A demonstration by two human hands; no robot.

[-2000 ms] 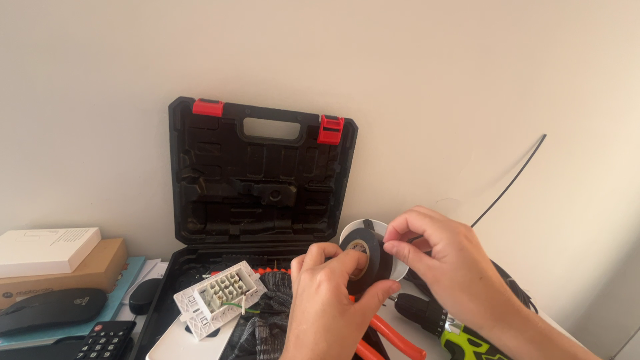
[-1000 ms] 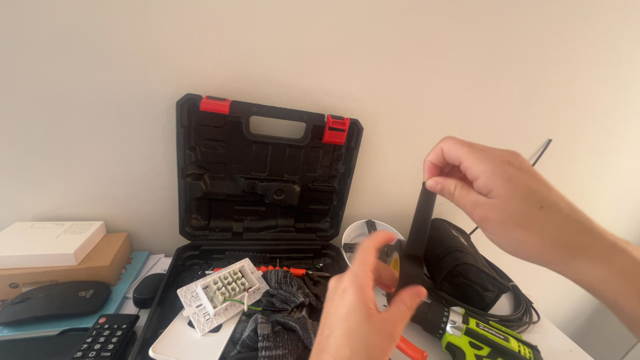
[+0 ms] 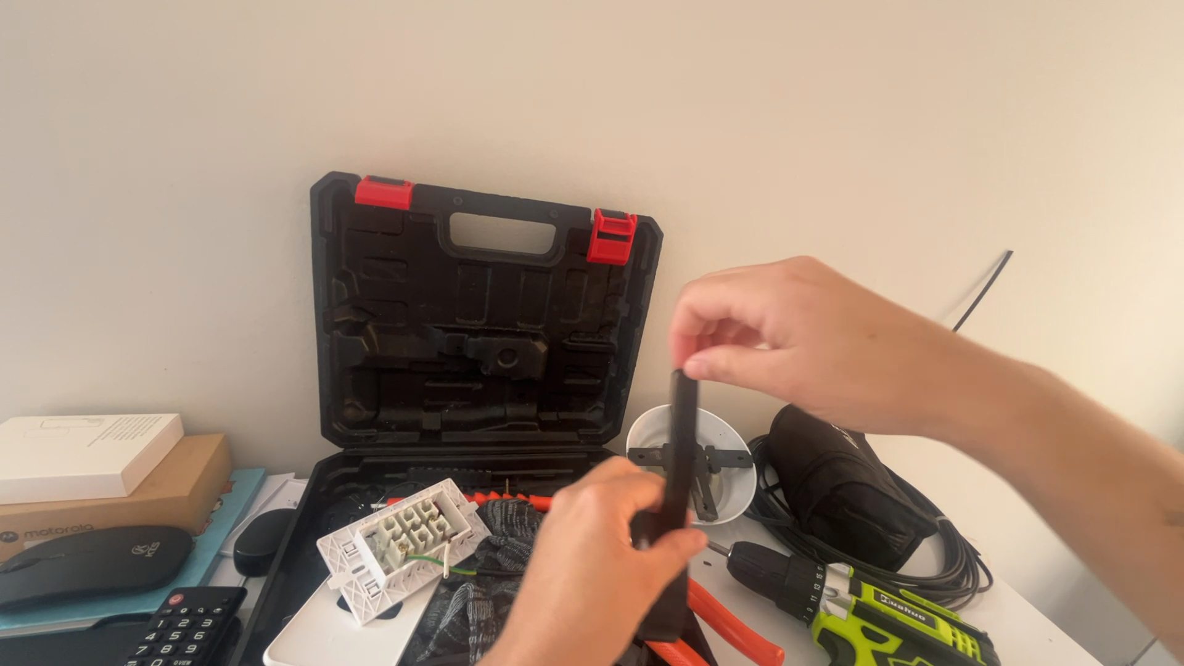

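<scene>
My left hand (image 3: 601,560) grips a roll of black electrical tape (image 3: 659,606), seen edge-on at the lower middle. Above it my right hand (image 3: 749,333) pinches the free end of the tape between thumb and fingers. A length of tape (image 3: 683,435) runs upright and taut between the two hands. Orange tool handles (image 3: 731,624) show just behind and right of the roll. A white socket module (image 3: 407,546) with a green-yellow wire lies tilted to the left, beside grey knitted fabric (image 3: 472,592).
An open black tool case (image 3: 481,305) leans against the wall. Right of it are a white round fixture (image 3: 735,430), a black pouch (image 3: 846,490), coiled black cable (image 3: 971,564) and a green cordless drill (image 3: 897,615). Boxes (image 3: 83,453), a mouse (image 3: 102,564) and a remote (image 3: 185,629) lie left.
My right hand has risen from beside the roll, and a strip of tape now stretches out of it. The roll has turned from showing its face to edge-on in my left hand.
</scene>
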